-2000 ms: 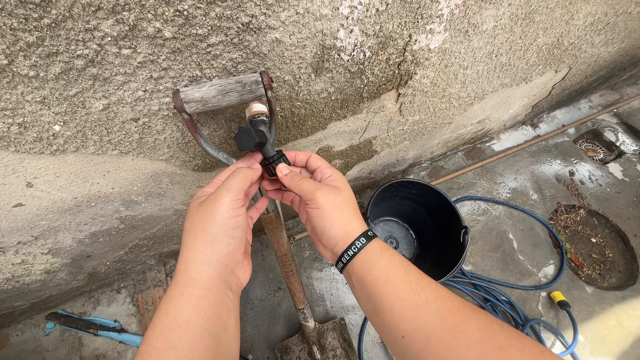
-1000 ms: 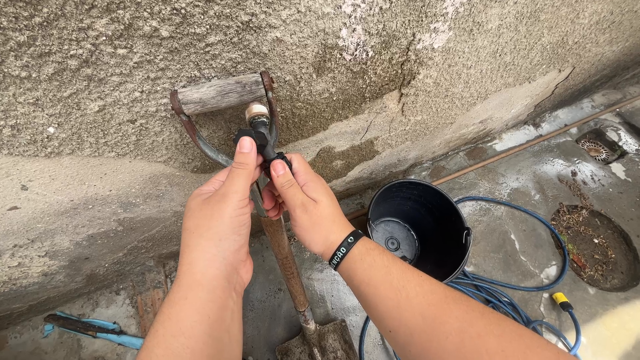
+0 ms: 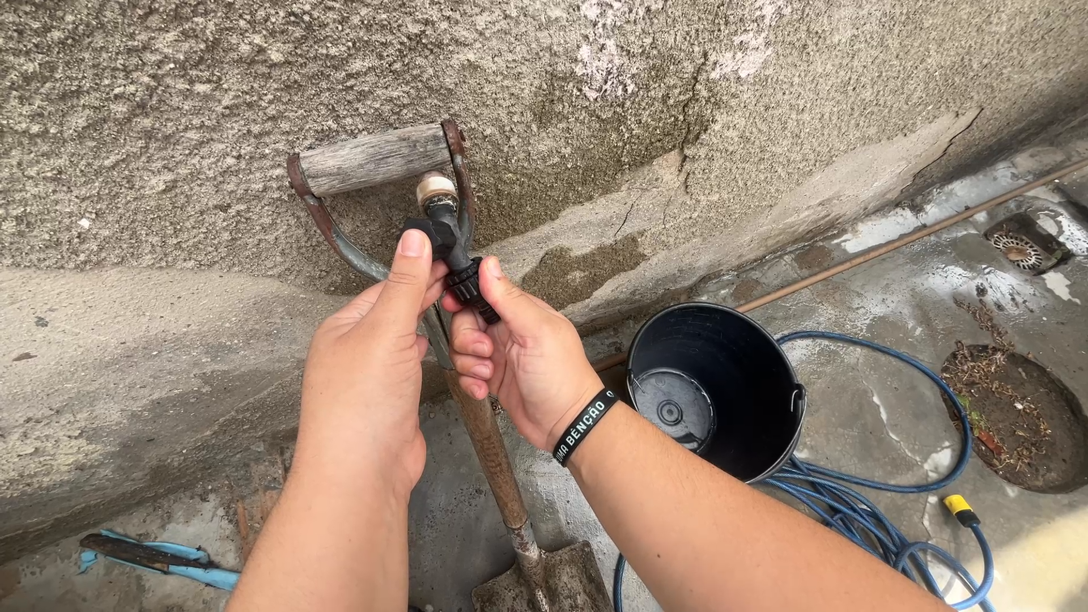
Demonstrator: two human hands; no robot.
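A black plastic garden tap (image 3: 442, 234) comes out of the wall through a whitish fitting, with a ribbed black hose connector (image 3: 472, 287) at its spout. My right hand (image 3: 527, 357) pinches that connector between thumb and fingers; a black wristband with writing is on the wrist. My left hand (image 3: 370, 357) has its thumb on the tap's dark knob, its fingers partly hidden behind the tap and connector. Behind the tap, a shovel's D-shaped grip with a weathered wooden bar (image 3: 374, 160) leans on the wall, and its shaft (image 3: 493, 450) runs down behind my hands to the blade.
Right of my hands stands a black bucket (image 3: 765, 425) beside a coiled blue hose (image 3: 858, 510) with a yellow-and-black connector (image 3: 960, 510). A thin pipe (image 3: 918, 234) runs along the wall's foot, near a round drain (image 3: 1017, 249) and a debris-filled hole (image 3: 1028, 416). A blue-and-dark object (image 3: 157, 557) lies lower left.
Two seconds ago both hands had their fingers at the connector. My left thumb has since moved up to the tap's knob, while my right hand has stayed at the connector.
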